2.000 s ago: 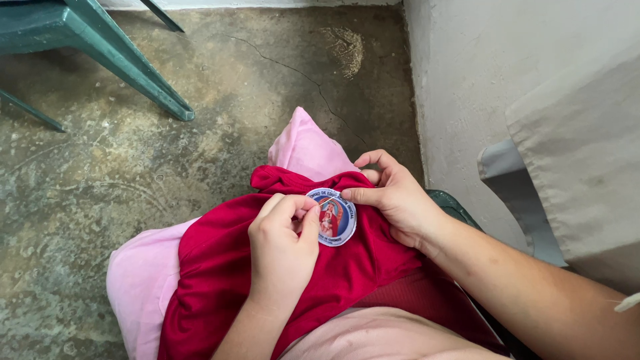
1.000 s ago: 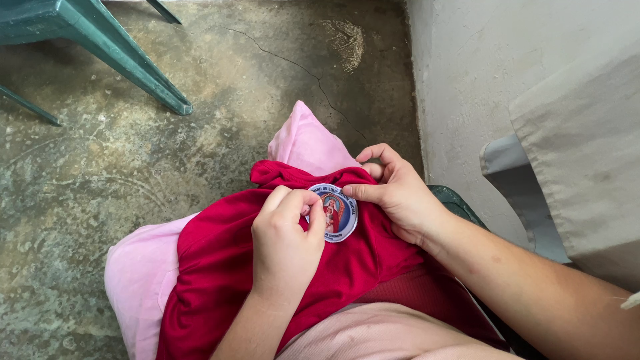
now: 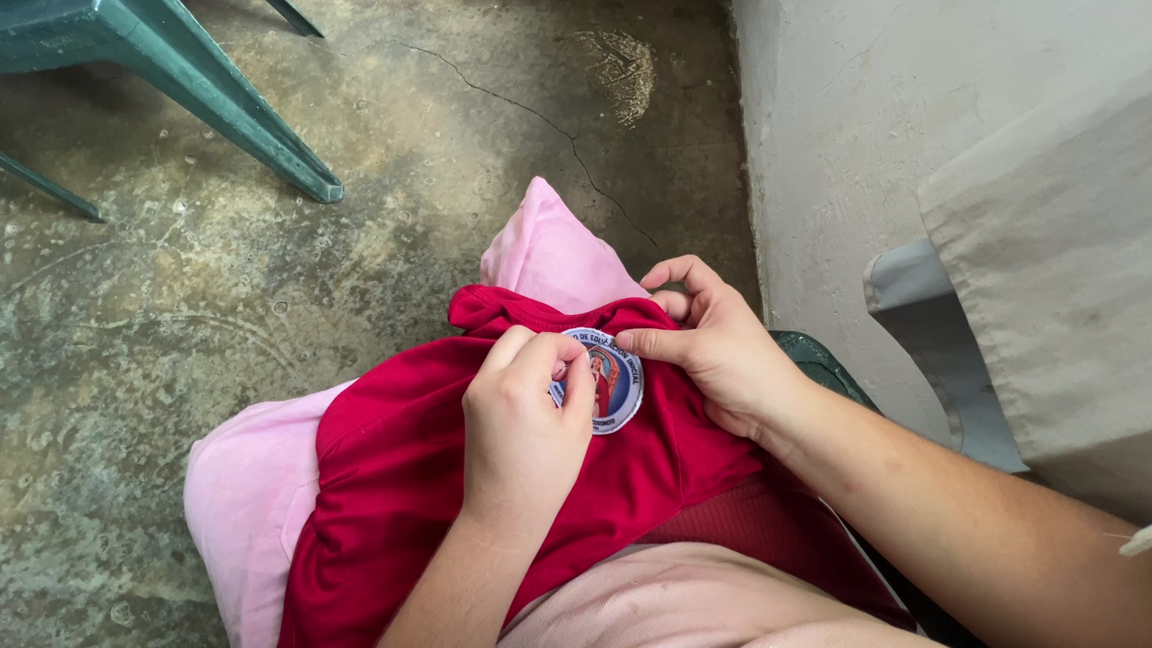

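Note:
A red fabric garment (image 3: 405, 432) lies over a pink pillow (image 3: 553, 256) on my lap. On the garment sits a round embroidered-style patch (image 3: 621, 405) with a white rim, writing and a picture. My left hand (image 3: 531, 405) is over the patch's left side, thumb and forefinger pinched together; something thin and tiny shows at the fingertips, too small to name. My right hand (image 3: 720, 351) grips the garment beside the patch, its thumb on the patch's upper right edge and its fingers behind the cloth.
A green plastic chair (image 3: 216, 90) stands on the concrete floor at the upper left. A white wall (image 3: 828, 135) rises at the right, with a grey plastic chair part (image 3: 931, 333) and hanging beige cloth (image 3: 1053, 270) before it. A green chair edge (image 3: 814, 360) shows behind my right wrist.
My left hand has shifted slightly over the patch, its fingertips still pinched. My right hand keeps its hold on the garment at the patch's edge.

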